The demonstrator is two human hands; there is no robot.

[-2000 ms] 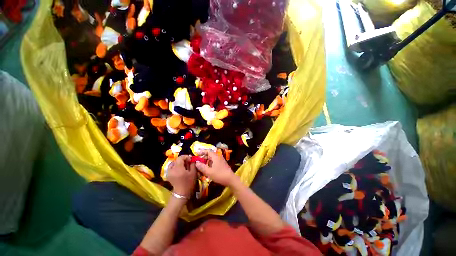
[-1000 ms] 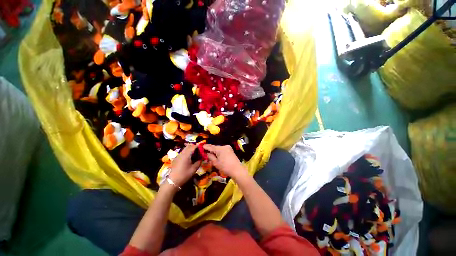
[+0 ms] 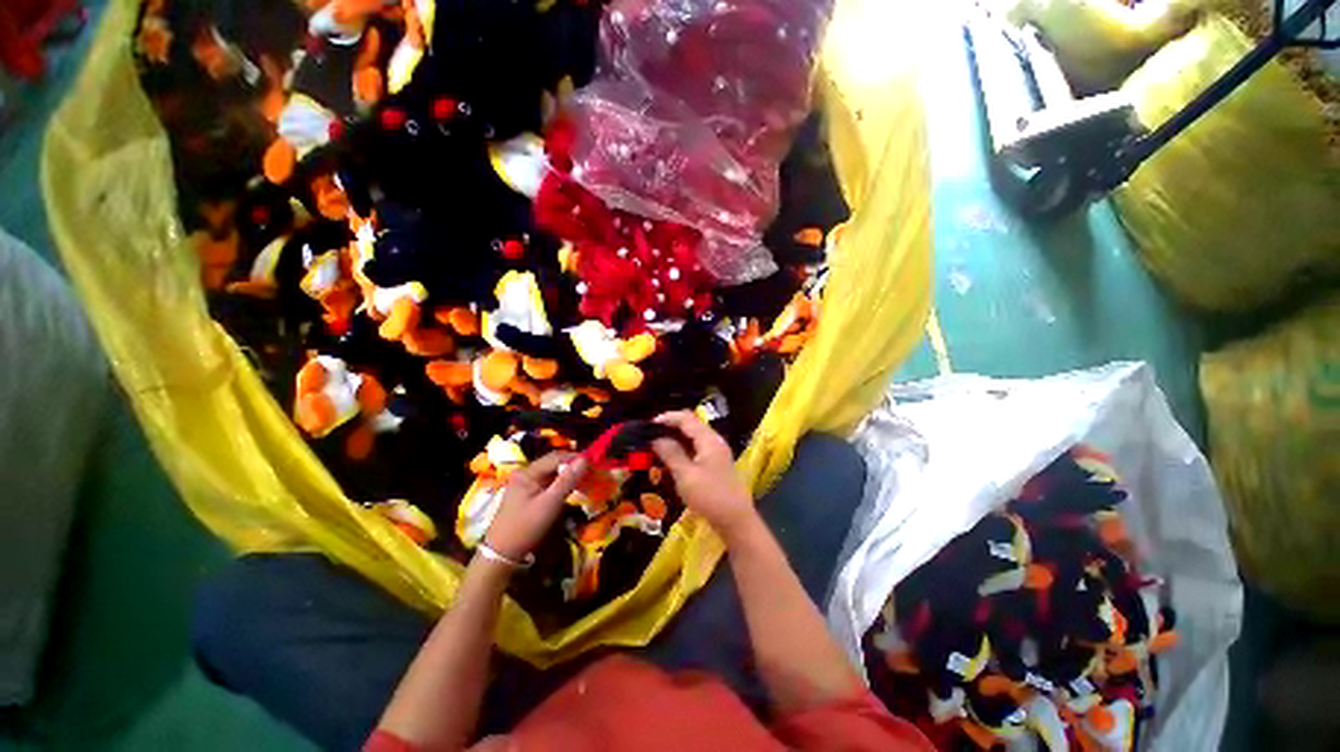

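Note:
My left hand [image 3: 532, 501], bare with a white band at the wrist, pinches a small red hat [image 3: 601, 445] between thumb and finger. My right hand [image 3: 703, 467] holds the black part of a plush penguin [image 3: 638, 439] just right of the hat. The hat and the black plush touch; whether the hat sits on it is hard to tell. Both hands are over the near end of the penguin pile in the yellow sack [image 3: 867, 309]. More red hats [image 3: 635, 269] lie at the far side, partly under a clear plastic bag [image 3: 705, 118].
A white woven sack [image 3: 1014, 411] of penguins stands at my right. A hand truck or pallet jack [image 3: 1080, 140] and full yellow sacks [image 3: 1234, 176] stand beyond it. A pale sack [image 3: 44, 456] stands at the left. My legs lie beside the yellow sack.
My hands have moved further apart. Black plush now shows between them with the red hat; earlier only the small red piece showed at the fingertips.

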